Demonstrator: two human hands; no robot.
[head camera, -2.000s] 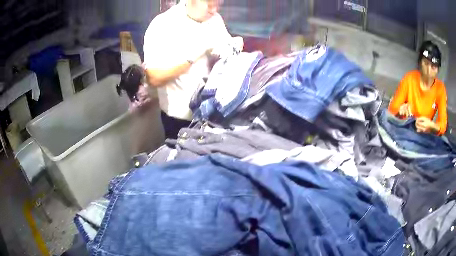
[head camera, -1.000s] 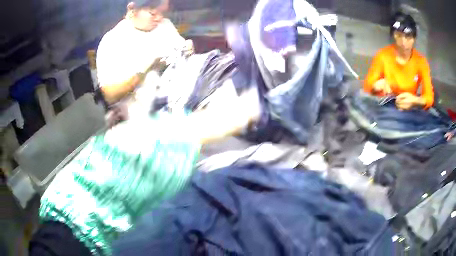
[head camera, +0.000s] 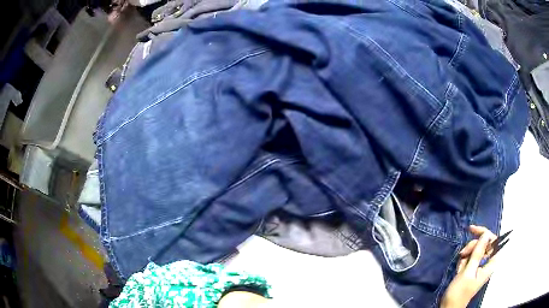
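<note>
A large dark blue denim jacket (head camera: 337, 114) with pale stitching lies spread and wrinkled in front of me. A sleeve end with an open cuff (head camera: 400, 243) hangs toward me and shows its pale inside. My right hand (head camera: 472, 274) is at the lower right, at the jacket's edge. It holds thread snips (head camera: 498, 243) with dark blades pointing up and right and a bit of blue near the fingers. My left hand is out of the picture; only the green patterned sleeve (head camera: 186, 286) and a piece of forearm show at the bottom edge.
The white table (head camera: 307, 277) shows below the jacket and at the right. Grey garments (head camera: 195, 12) lie beyond it, with dark garments (head camera: 524, 36) at the upper right. A large grey bin (head camera: 72, 84) stands at the left, above a yellow floor line (head camera: 84, 243).
The view has tilted down, so the two people and the high pile are gone. My left arm, stretched forward beside a raised blue garment, has drawn back. My right hand with the snips has come into view.
</note>
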